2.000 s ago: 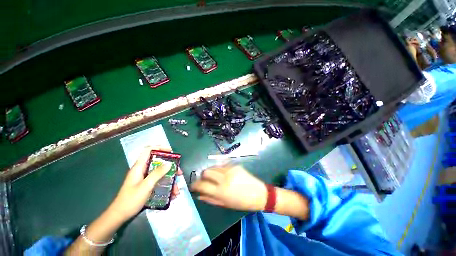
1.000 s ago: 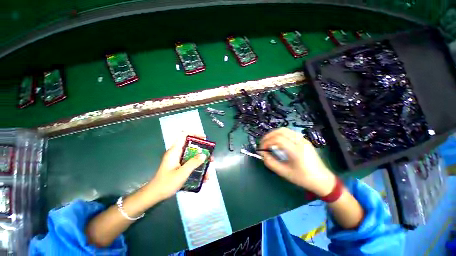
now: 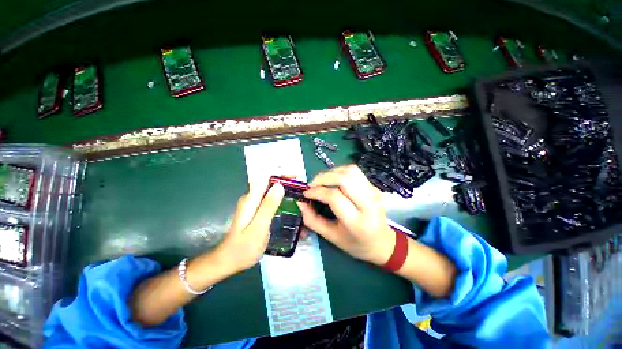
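A red-edged phone housing (image 3: 285,228) is held upright over the label sheet, its green board partly hidden by my fingers. My left hand (image 3: 254,221) grips it from the left, with the thumb near its top end. My right hand (image 3: 351,217) has its fingertips at the top right corner of the phone, against the red rim. A dark part seems to be between them, but it is too small to tell. A thin pale tool (image 3: 404,229) sticks out behind my right hand. The label sheet (image 3: 298,300) lies under both hands.
A loose pile of black parts (image 3: 395,153) lies right of the sheet. A black parts bin (image 3: 501,198) stands at the right. Clear plastic trays (image 3: 51,204) with phones stand at the left edge. Beyond the pale worn strip (image 3: 225,129), spaced phones (image 3: 281,60) lie on the green belt.
My right hand has moved left from the loose pile to the top end of the phone. The view has shifted right. My left hand still holds the phone.
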